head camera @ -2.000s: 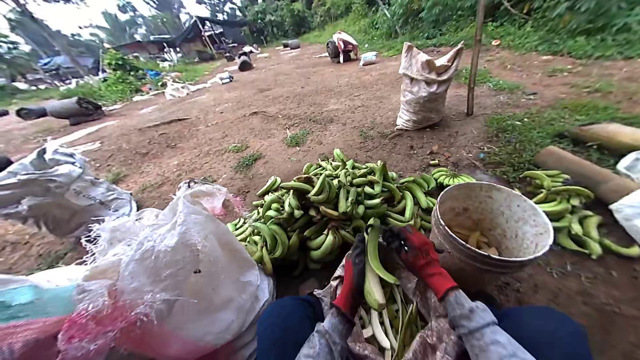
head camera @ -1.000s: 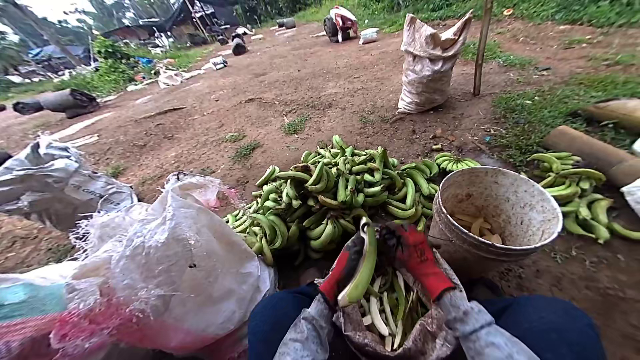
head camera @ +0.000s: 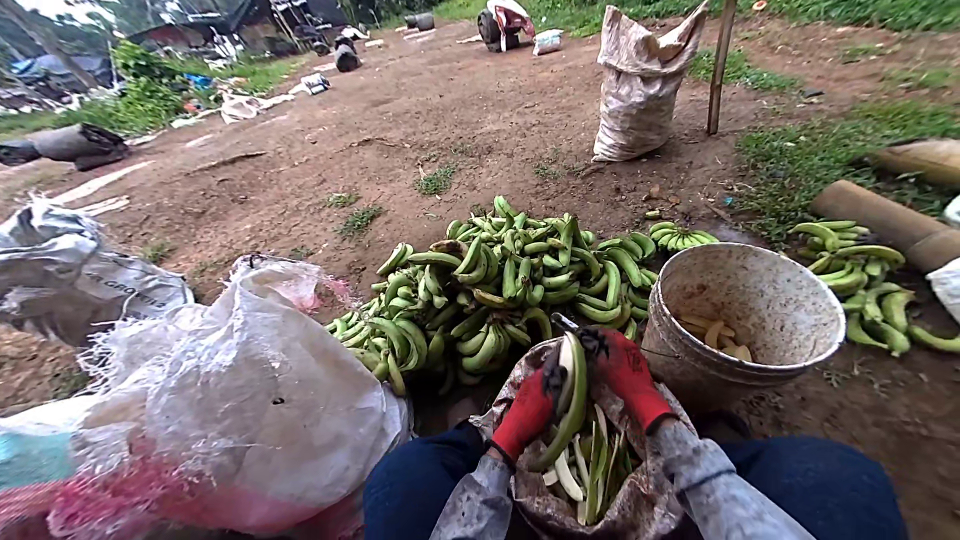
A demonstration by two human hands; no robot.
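My left hand (head camera: 534, 409), in a red and black glove, is closed around a partly peeled green plantain (head camera: 574, 401), held above an open woven sack (head camera: 536, 476). Green peel strips (head camera: 596, 465) lie in the sack between my knees. My right hand (head camera: 626, 371), gloved the same way, grips a small tool (head camera: 564, 322) at the plantain's upper end; only its metal-looking tip shows, so I cannot tell its kind. A large heap of green plantains (head camera: 510, 285) lies just beyond my hands. To the right, a dirty white bucket (head camera: 675, 360) holds several peeled plantains (head camera: 716, 336).
A large white plastic sack (head camera: 262, 390) bulges at my left. More green plantains (head camera: 862, 277) lie right of the bucket beside a brown cylinder (head camera: 885, 217). Farther off, a filled woven sack (head camera: 637, 97) stands near a wooden pole (head camera: 721, 67).
The plantain in my left hand, tilted over the sack one second ago, now stands more upright, with a pale peeled strip showing. My right hand has come close against its upper end.
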